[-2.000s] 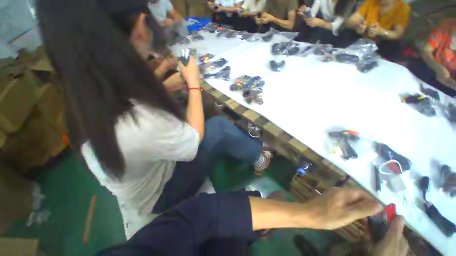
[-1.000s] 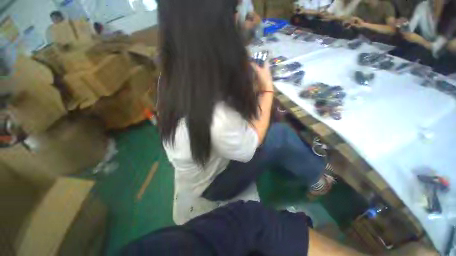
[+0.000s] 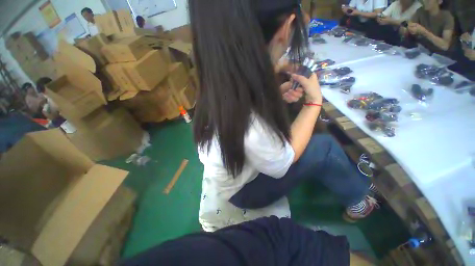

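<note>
Neither of my hands is in view; only my dark sleeve (image 3: 260,244) and a small strip of forearm show at the bottom edge. The white-covered table (image 3: 380,150) lies to the right. Nearest on it is a bagged bundle (image 3: 469,221), cut off by the right edge. Farther up lie mixed-colour bundles (image 3: 376,109) in clear plastic. The neighbour's hands hold white-tipped dark pieces (image 3: 306,71).
A seated person (image 3: 250,140) with long dark hair is close in front. An open cardboard box (image 3: 67,202) stands at the left, with stacked boxes (image 3: 135,67) behind. A wooden strip (image 3: 176,176) lies on the green floor. More people sit across the table.
The view has swung left. My hands, earlier holding a black-and-red part at the table edge, have left the picture at the lower right. The cardboard boxes have come into view.
</note>
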